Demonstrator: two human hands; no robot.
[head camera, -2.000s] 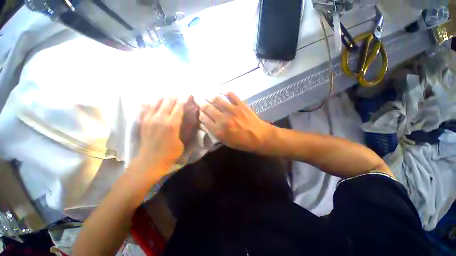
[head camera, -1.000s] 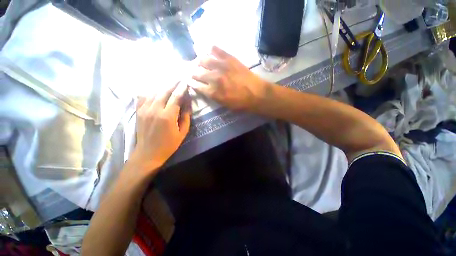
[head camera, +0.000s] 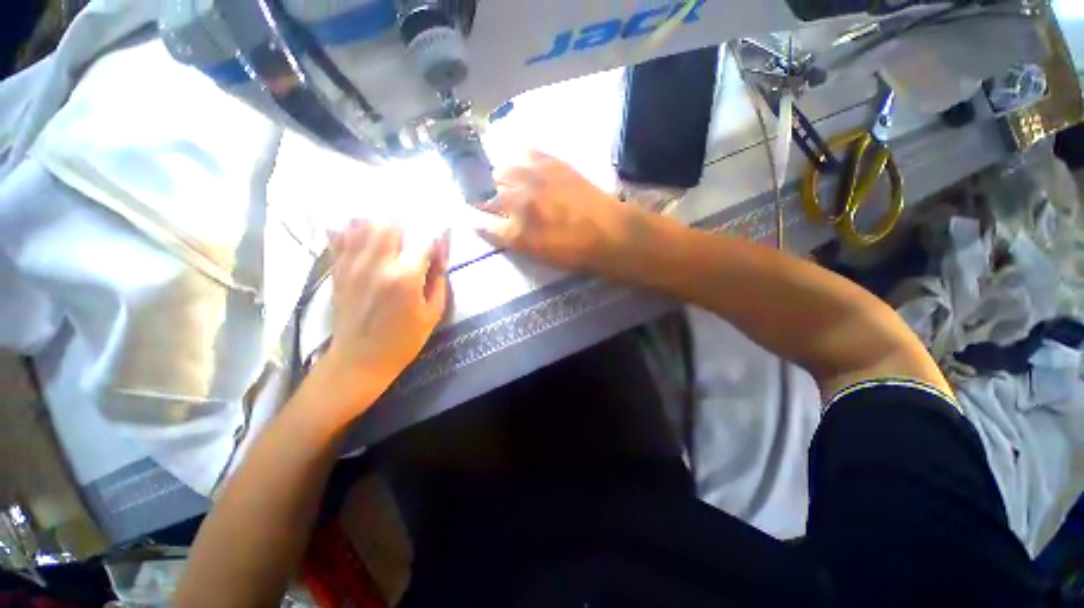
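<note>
A large white garment piece (head camera: 131, 273) covers the left of the table and reaches under the sewing machine head (head camera: 357, 48). Its cloth near the needle is washed out by the lamp's glare. My left hand (head camera: 386, 285) lies on the cloth left of the needle area, palm down. My right hand (head camera: 547, 214) is just right of the presser foot area (head camera: 466, 160), fingers bent and close together at the cloth. Glare hides what its fingertips hold, if anything. A cream fabric panel (head camera: 166, 356) shows on the garment at the left.
A black phone (head camera: 668, 119) lies behind my right forearm. Yellow-handled scissors (head camera: 854, 190) and a dark tool (head camera: 802, 131) lie at the right. A ruler strip (head camera: 511, 327) runs along the front edge. White cloth (head camera: 1010, 380) is piled at the lower right.
The garment has shifted left and back from the table's front edge. My right hand has moved up beside the needle area. The view now shows more of the machine head.
</note>
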